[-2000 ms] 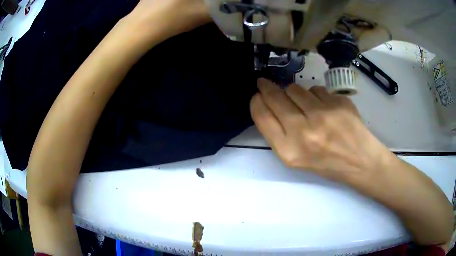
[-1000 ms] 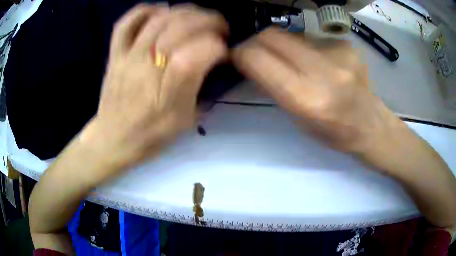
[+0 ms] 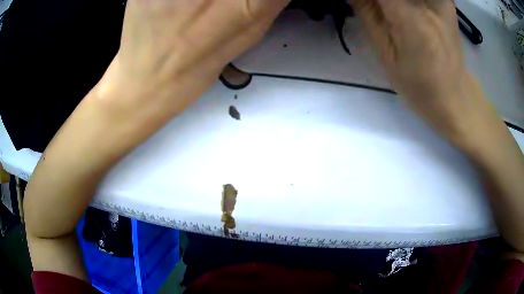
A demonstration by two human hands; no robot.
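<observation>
The black fabric garment piece [image 3: 51,69] lies on the left of the white table. My left hand [image 3: 195,34] and my right hand [image 3: 402,34] are both at the top edge of the view, and their fingers are cut off. Between them a small dark piece of fabric [image 3: 322,8] shows, with a thin dark end hanging down over the pale machine bed. Whether the fingers hold it cannot be seen. The needle and presser foot are out of view.
The white table [image 3: 345,172] has brown chipped spots and a printed ruler along its near edge. A blue plastic bin [image 3: 155,247] with dark pieces is below the edge at left. The black-handled thread snips [image 3: 469,27] lie at the upper right.
The view has tipped down toward the near edge, so the machine head left the picture. Both hands have shifted to the top edge. The dark fabric no longer covers the bed's rounded cutout.
</observation>
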